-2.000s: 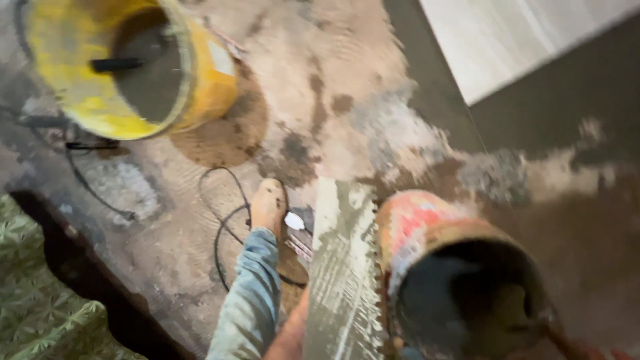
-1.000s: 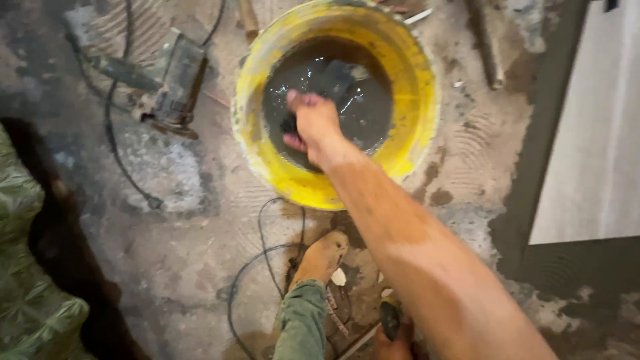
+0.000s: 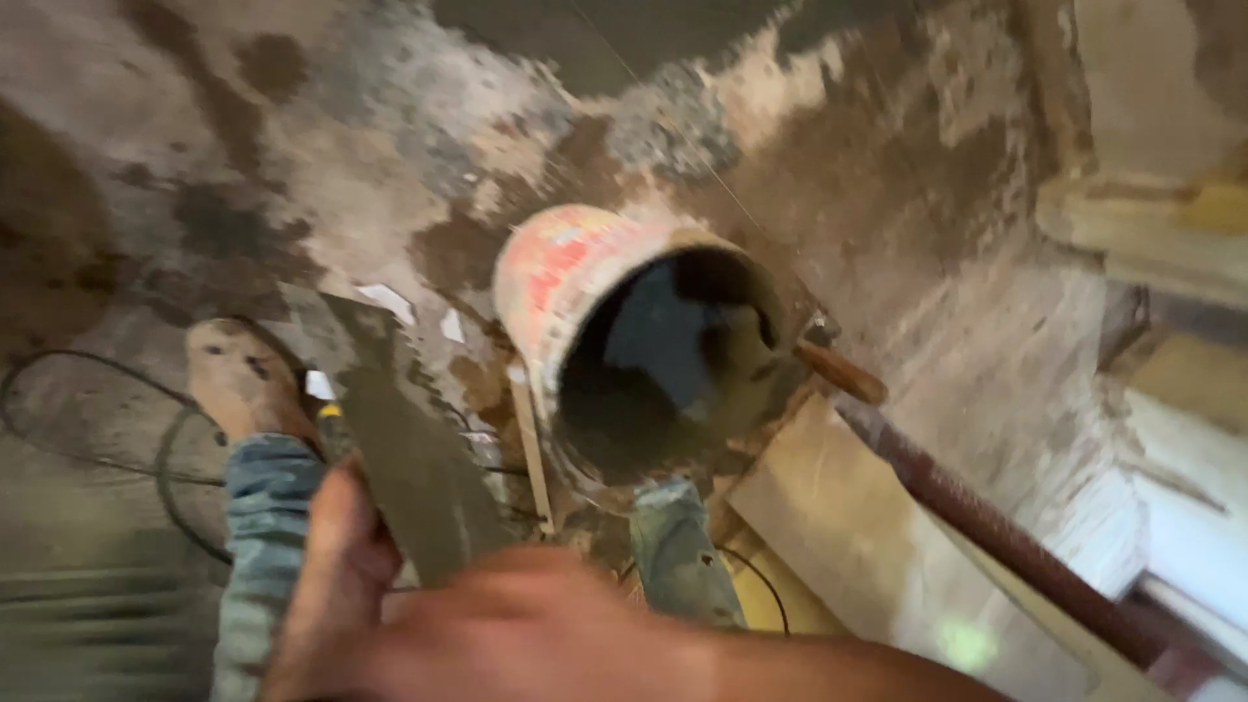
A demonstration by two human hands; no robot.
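Observation:
My left hand (image 3: 346, 526) is around the grip side of a notched trowel (image 3: 414, 439), whose metal blade carries grey mortar. Blurred by motion, my right hand (image 3: 517, 609) crosses the bottom of the view beside the trowel's lower end; its fingers and anything in them cannot be made out. Right of the trowel is a red and white bucket (image 3: 570, 263) with dark liquid inside. A tool's wooden handle (image 3: 843, 372) sticks out by the bucket's right rim.
My bare foot (image 3: 244, 375) is left of the trowel, near a looped black cable (image 3: 166, 468). At the lower right lie a pale board (image 3: 848, 507) and a long dark reddish bar (image 3: 1004, 536). Grey mortar (image 3: 634, 29) covers the floor at the top.
My right hand has left the yellow bucket, where it was one second ago, and is now near the trowel. The view has swung right, and the yellow bucket is out of it.

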